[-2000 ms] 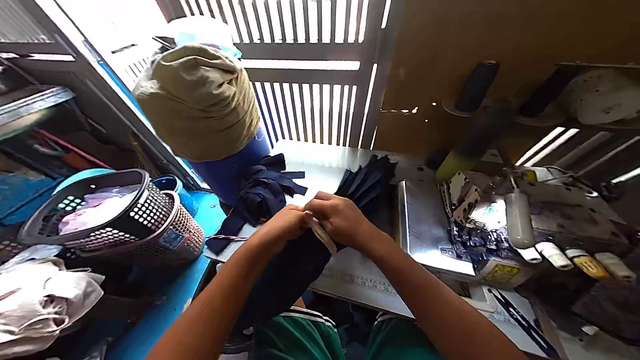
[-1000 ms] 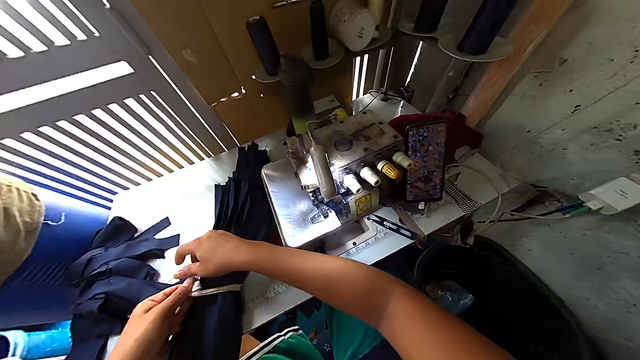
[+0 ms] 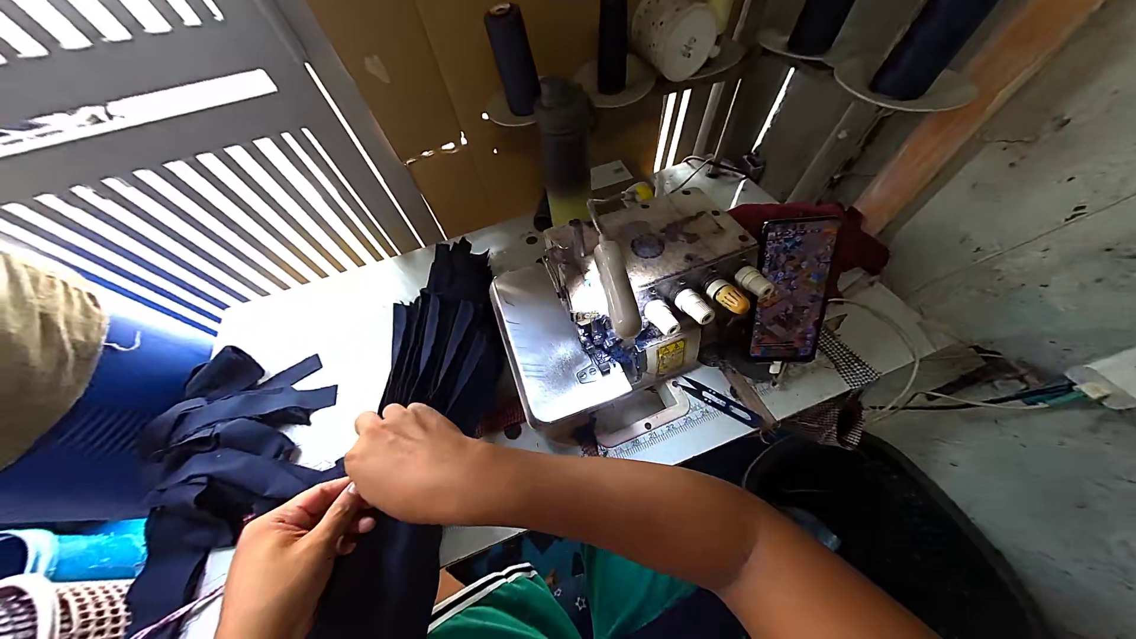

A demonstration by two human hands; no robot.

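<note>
My right hand (image 3: 413, 461) lies over a stack of dark navy fabric pieces (image 3: 444, 346), its fingers curled on the stack's left edge. My left hand (image 3: 297, 550) is at its fingertips, thumb and index finger pinched together at the edge of the same fabric; what lies between them is too small to tell. Loose navy fabric strips (image 3: 240, 426) are heaped left of both hands. An overlock sewing machine (image 3: 648, 275) with a shiny metal plate stands right of the stack. Thread snips (image 3: 723, 401) lie in front of it.
A phone (image 3: 794, 288) leans upright at the machine's right side. Thread cones (image 3: 515, 62) stand on a rack behind. A blue drum (image 3: 133, 382) with beige cloth and a perforated basket (image 3: 89, 603) are at the left. A black bin (image 3: 905, 532) sits below the table's right edge.
The view has swung far to the right since the oldest frame. The pale strip seen at my hands one second ago no longer shows, and my right hand now lies over the stack there.
</note>
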